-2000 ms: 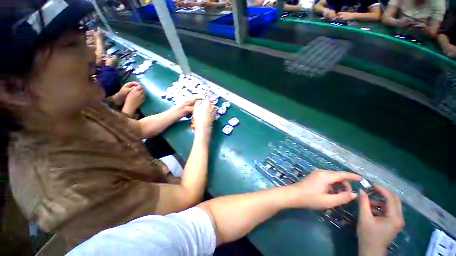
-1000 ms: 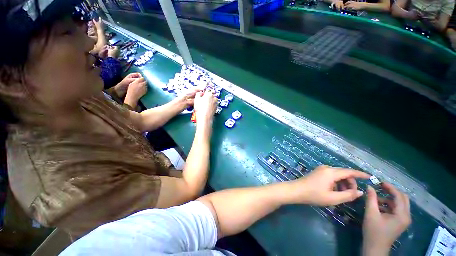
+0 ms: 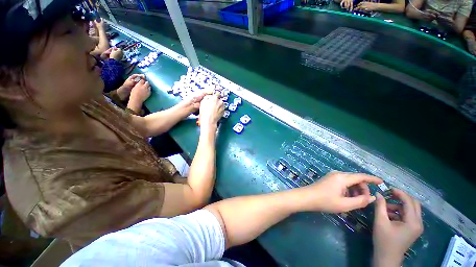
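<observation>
My left hand comes in from the lower left, its thumb and index finger at a small part. My right hand is at the lower right, with its fingertips on the same part. The small part has a pale face and a darker lower side; it sits between both hands' fingertips. The clear ribbed blister tray lies on the green bench below and behind my hands. Dark components with small pale spots sit in its left part. My hands hide some of the tray.
A neighbour in brown sits close at left, hands at piled white housings. Two white housings lie apart. A pale rail divides bench and belt. White sheets lie at lower right. An empty tray lies beyond.
Since one second ago, my hands and the small part have moved slightly left, and the part's pale face has turned. Its darker side shows more.
</observation>
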